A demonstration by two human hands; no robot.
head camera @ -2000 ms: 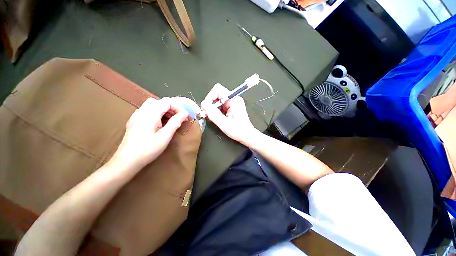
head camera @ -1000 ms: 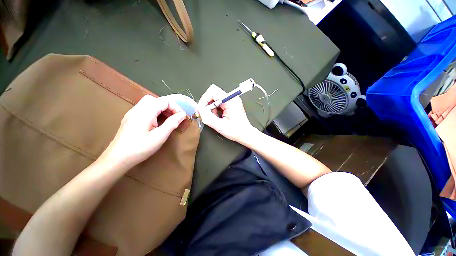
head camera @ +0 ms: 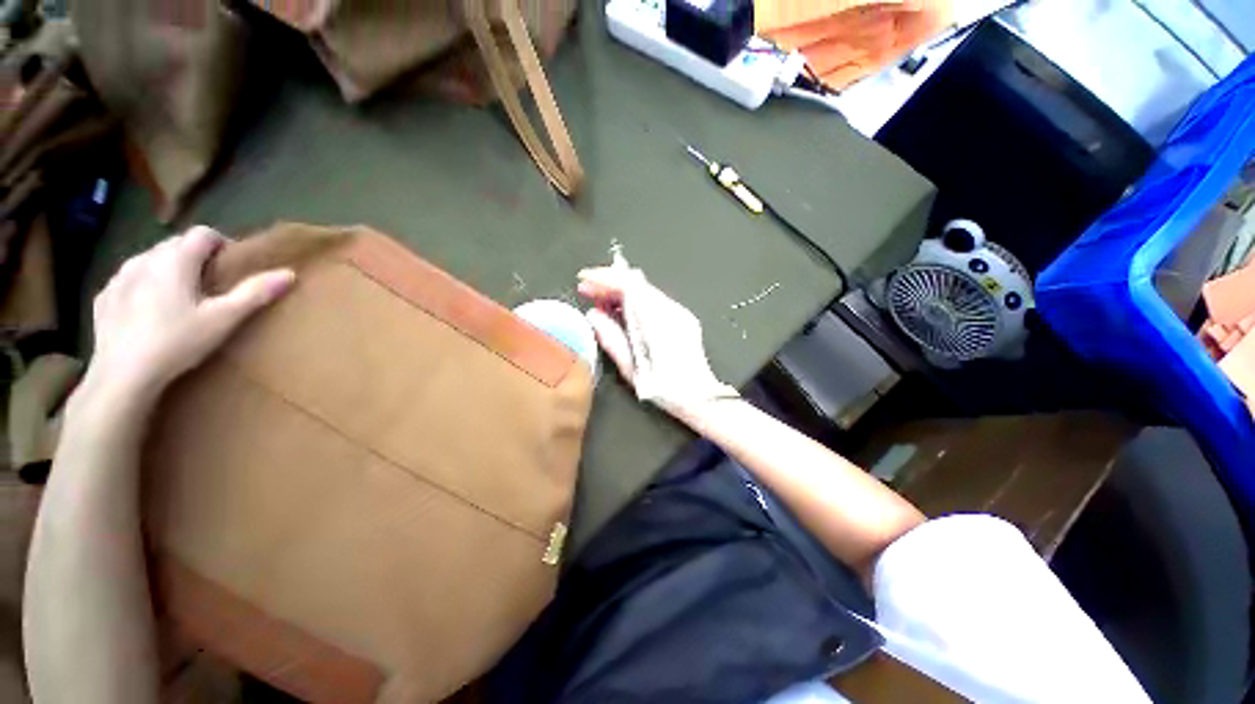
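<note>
The tan-brown canvas bag (head camera: pixel 372 440) lies flat in front of me, with an orange-brown leather trim band (head camera: pixel 461 319) on its far edge. My left hand (head camera: pixel 158 310) holds the bag's far left corner, thumb on top; some fingertips are hidden. My right hand (head camera: pixel 654 341) is just off the bag's right corner, closed around the slim pen-like tool (head camera: pixel 619 257), mostly hidden and blurred. A round pale disc (head camera: pixel 558 326) lies partly under the bag beside the right hand. A small cream tab (head camera: pixel 555 543) sits at the bag's near right edge.
A yellow-and-black corded tool (head camera: pixel 736 189) lies on the green table (head camera: pixel 798 145). Brown straps (head camera: pixel 530 110) and other bags (head camera: pixel 165 90) are at the back. A white power strip (head camera: pixel 702 58) stands top centre. A panda-shaped fan (head camera: pixel 950 305) and blue crate (head camera: pixel 1142 261) are at right.
My left hand has left the bag's right corner and moved to its far left corner. My right hand has drawn slightly away from the bag, with the pen-like tool turned more upright. The view has shifted.
</note>
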